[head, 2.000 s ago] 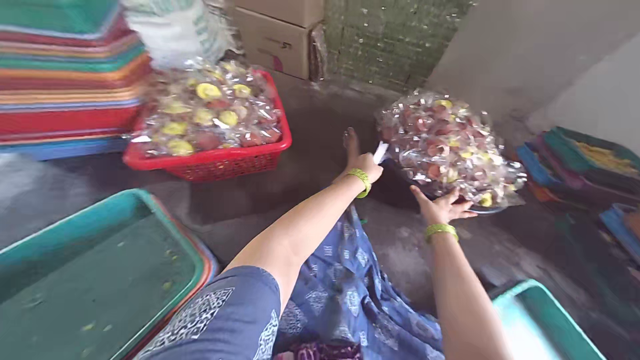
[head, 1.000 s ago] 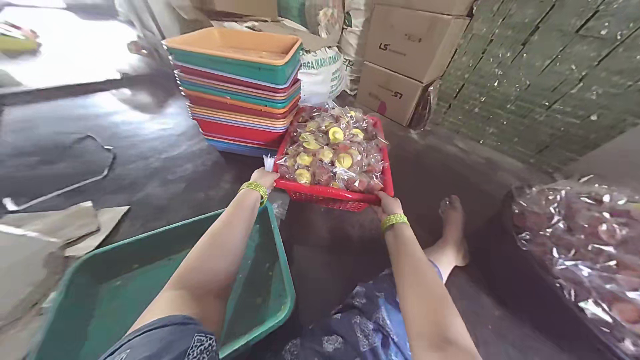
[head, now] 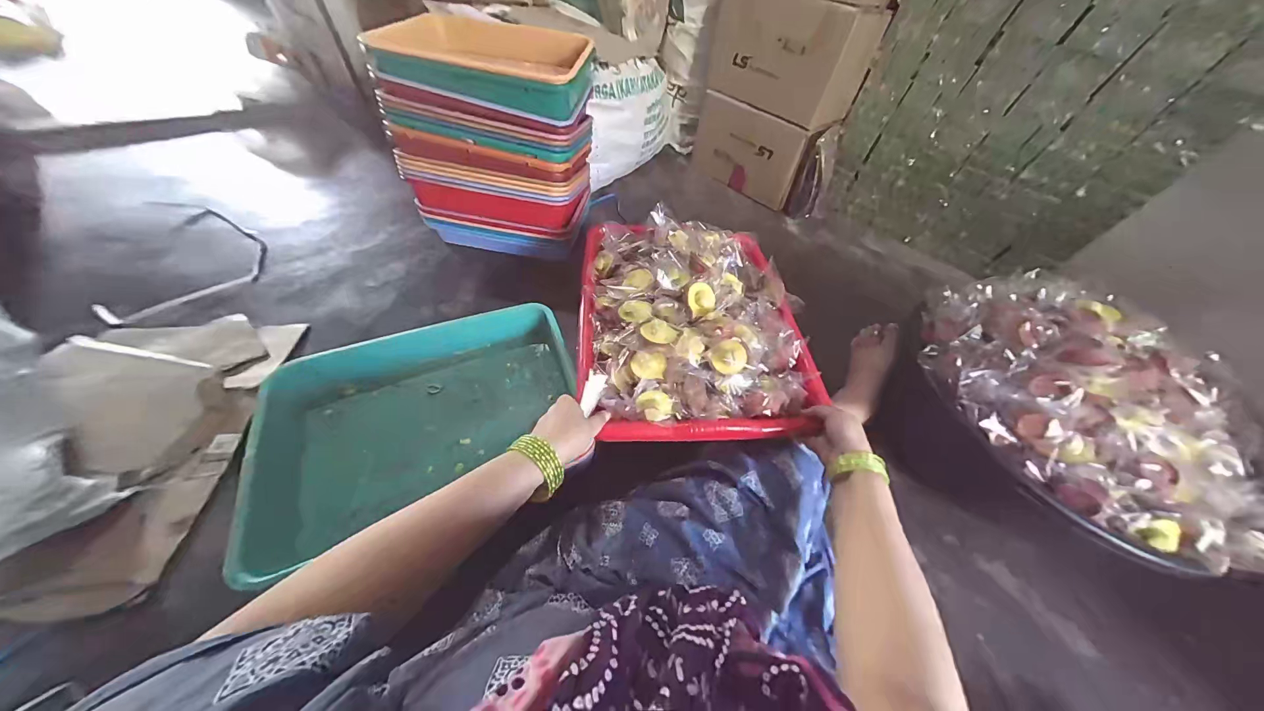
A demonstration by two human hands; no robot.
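Note:
A red plastic basket (head: 706,431) sits in front of my lap, heaped with small clear plastic packets (head: 681,326) that hold yellow and reddish pieces. Its near left corner is gripped by my left hand (head: 570,429), which also has a small white item at the fingers. My right hand (head: 837,431) grips the near right corner. Touching or close to the basket's left side lies a shallow green tray (head: 395,434) with small crumbs in it. At the right, a dark round tub (head: 1027,484) is piled with similar packets (head: 1086,395).
Behind the basket stands a tall stack of coloured plastic trays (head: 484,148), beside a white woven sack (head: 632,114) and cardboard boxes (head: 755,148). Flattened cardboard (head: 138,395) lies at the left. My bare foot (head: 871,365) rests between the basket and the tub.
Two seconds ago both hands were at the dark tub; a second ago they held the red basket near the tray stack. The basket has since come nearer my lap, beside the green tray.

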